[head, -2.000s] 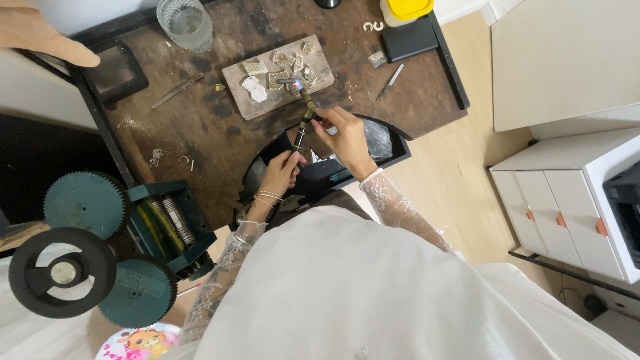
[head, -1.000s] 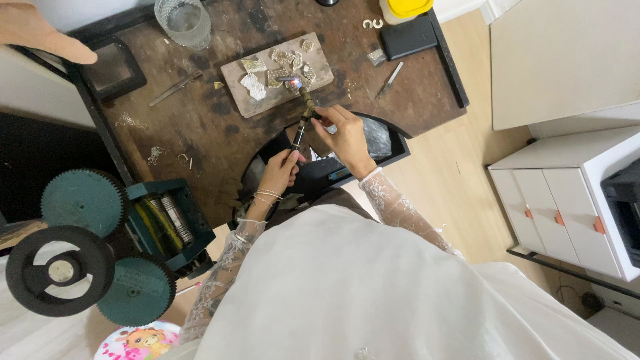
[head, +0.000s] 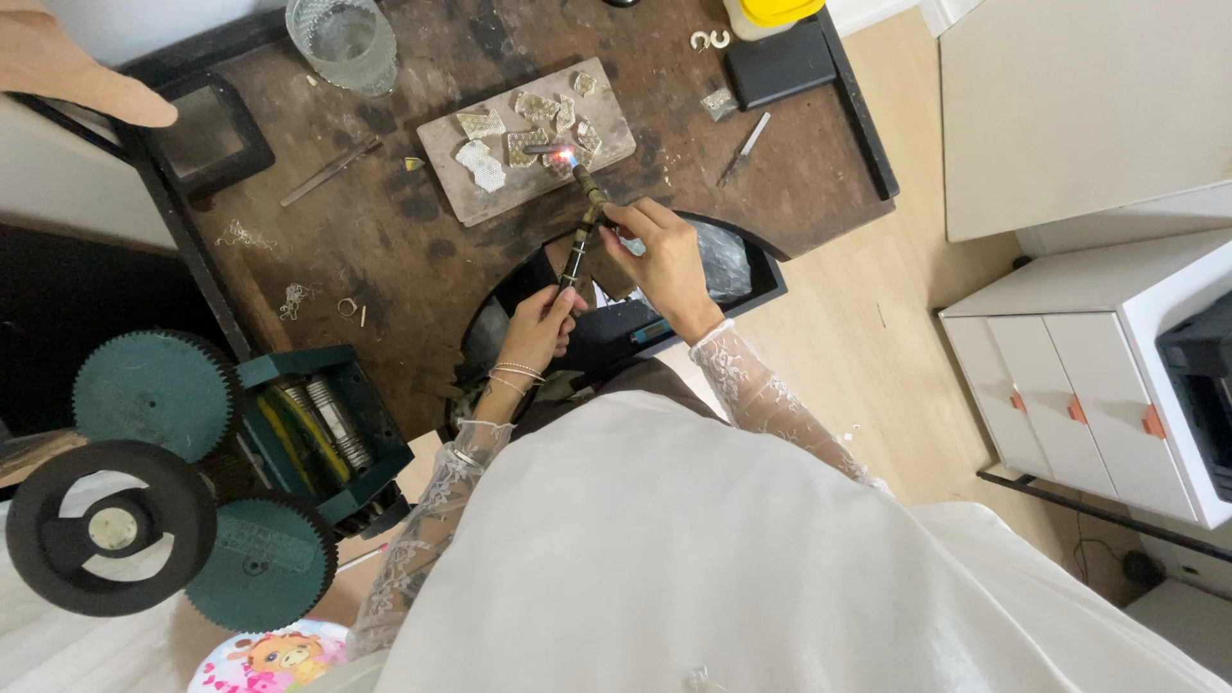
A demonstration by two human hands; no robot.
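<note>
My left hand [head: 541,332] holds the lower, dark handle of a small brass gas torch [head: 580,231]. My right hand [head: 659,255] has its thumb and fingertips at the torch's middle, by the fittings. The nozzle points up at a pale soldering board [head: 460,178], with a small bright flame [head: 568,156] at its tip. Several patterned metal mesh pieces lie on the board, among them a white perforated piece [head: 480,166] at its left and a small one [head: 583,84] at its upper right. A thin dark rod [head: 545,149] lies beside the flame over the pieces.
A rolling mill [head: 318,423] with toothed gears stands at the lower left. On the wooden bench [head: 385,250] are a textured glass [head: 348,48], tweezers [head: 332,170], wire scraps [head: 294,300], a ring [head: 347,307], a black box [head: 782,65] and a knife-like tool [head: 746,149]. A black drawer [head: 765,279] juts out below my hands.
The glow at the nozzle is over the lower right of the metal pieces now, slightly lower than two seconds ago. Both hands keep their hold on the torch.
</note>
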